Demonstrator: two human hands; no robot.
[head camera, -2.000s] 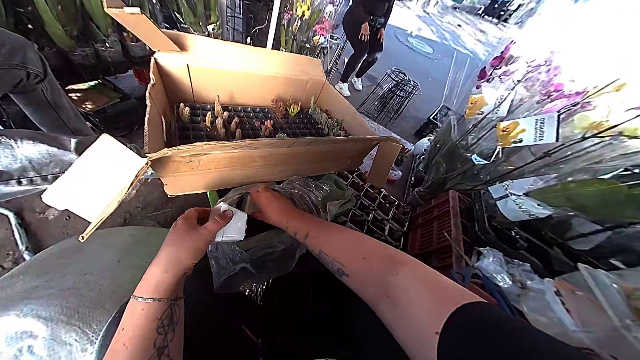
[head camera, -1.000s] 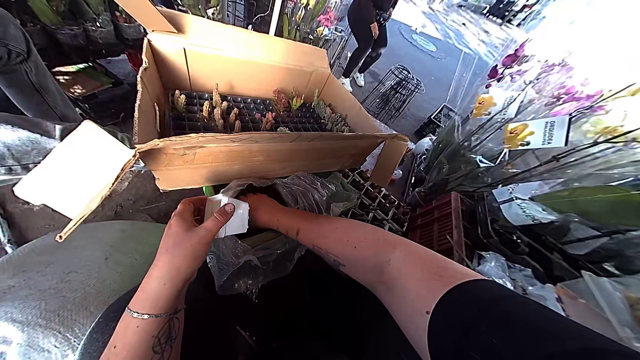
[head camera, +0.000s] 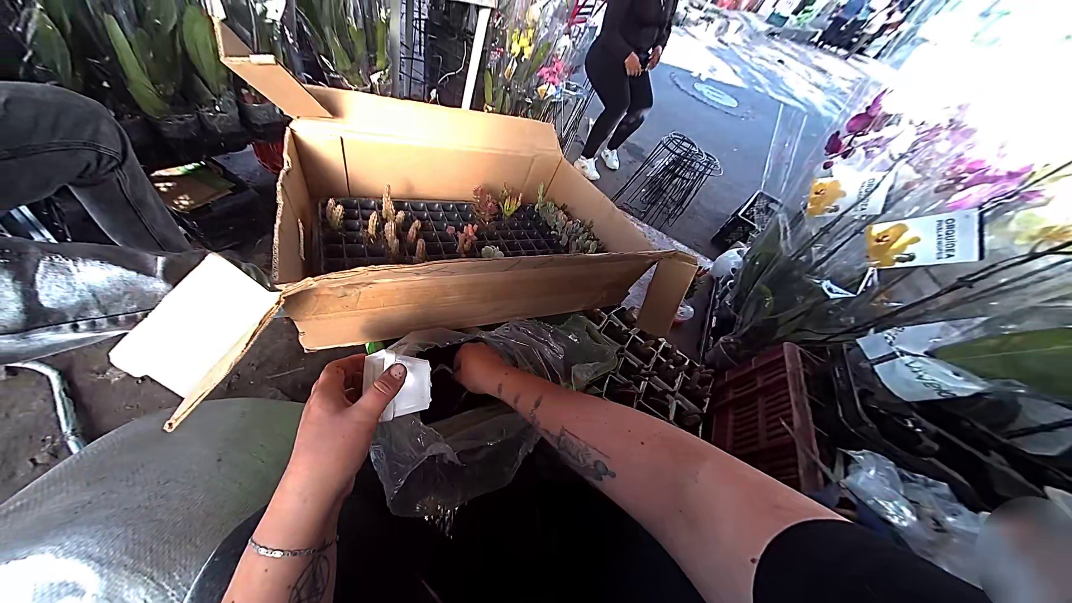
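Observation:
My left hand (head camera: 352, 410) holds a small white square piece, perhaps a paper or plastic pot (head camera: 404, 383), between thumb and fingers. Just to its right, my right hand (head camera: 479, 367) reaches into the mouth of a clear plastic bag (head camera: 456, 465) with dark contents; its fingertips are hidden, so whether it grips anything cannot be seen. Behind both hands stands an open cardboard box (head camera: 469, 293). In it lies a black plastic cell tray (head camera: 435, 213) with small succulents (head camera: 389, 230) in some of its cells. At the right of the bag is a tray of small square pots (head camera: 653, 364).
A dark red plastic crate (head camera: 766, 414) stands at the right, near wrapped orchids (head camera: 896, 243). Black wire stands (head camera: 670, 172) and a person (head camera: 620, 75) are beyond the box. Another person's leg in grey jeans (head camera: 79, 159) is at the left, above a pale sack (head camera: 159, 469).
My right hand has stayed at the bag's mouth, and my left hand still holds the white piece. Little else has plainly changed.

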